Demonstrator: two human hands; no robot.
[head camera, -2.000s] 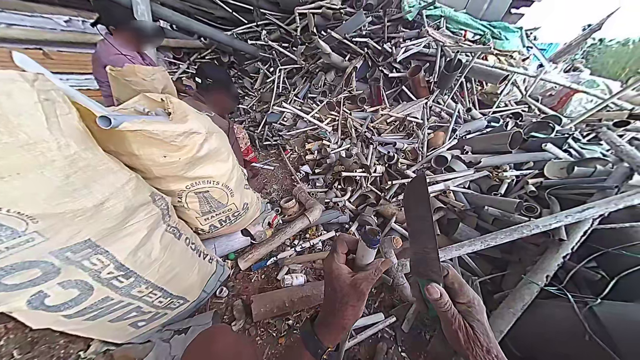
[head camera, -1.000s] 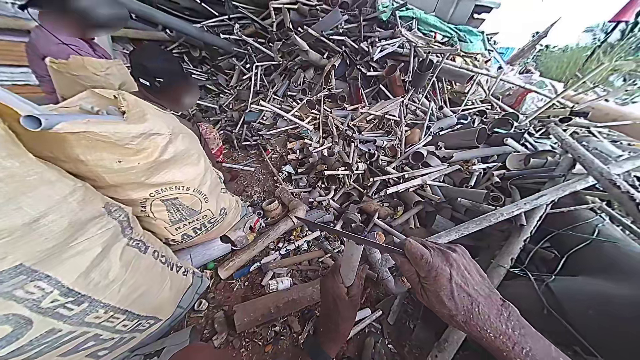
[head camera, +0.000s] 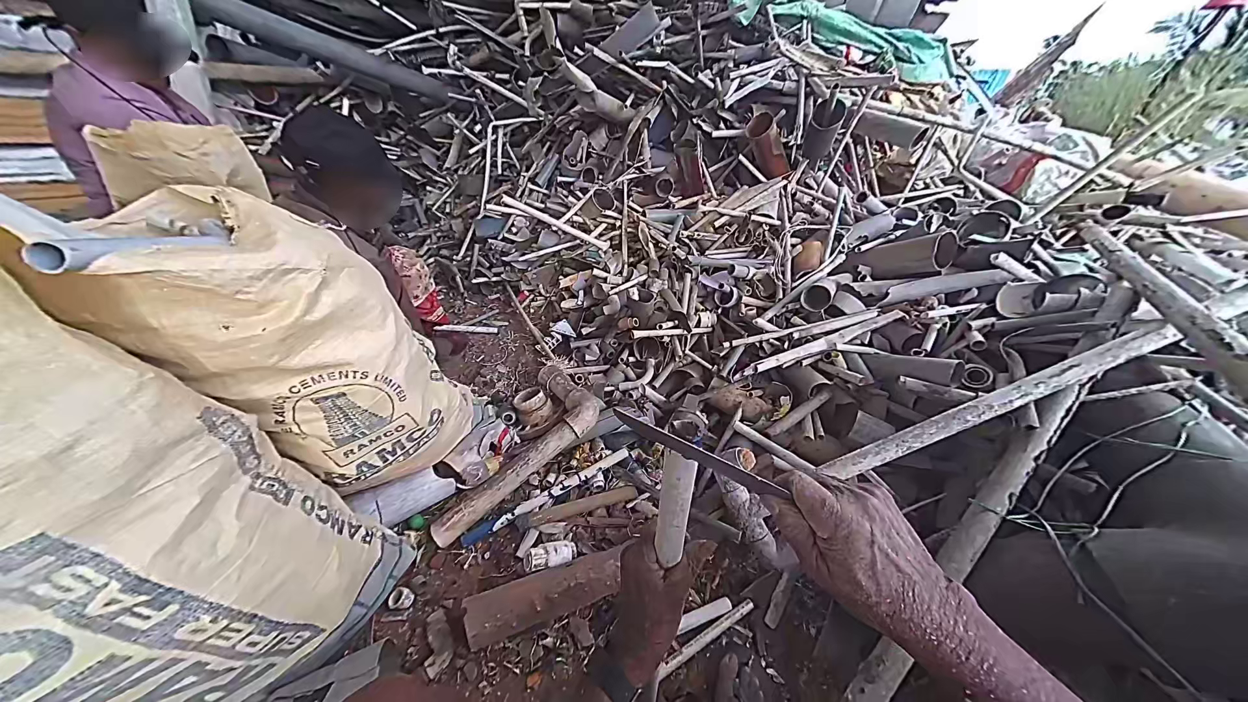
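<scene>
My left hand (head camera: 651, 585), at the lower middle, is closed around a grey plastic pipe (head camera: 675, 502) that stands nearly upright. My right hand (head camera: 848, 531) grips a long dark blade (head camera: 697, 454), whose handle is hidden in the fingers. The blade slants up to the left and crosses the upper part of the held pipe; whether it touches the pipe I cannot tell. Just left of the hands, a wide brown pipe piece (head camera: 541, 597) lies on the ground. Between the hands is another pipe with a worn end (head camera: 746, 507).
Two printed cement sacks (head camera: 283, 331) stand at the left, with a grey pipe (head camera: 127, 249) across the farther one. Behind them are two people (head camera: 336, 171). A large heap of scrap pipes (head camera: 624, 234) fills the back and right. Long poles (head camera: 1004, 395) slant across the right side.
The blade, held upright two seconds ago, has swung down across the pipe. Both hands have shifted, and the pipe now shows a longer length above my left hand.
</scene>
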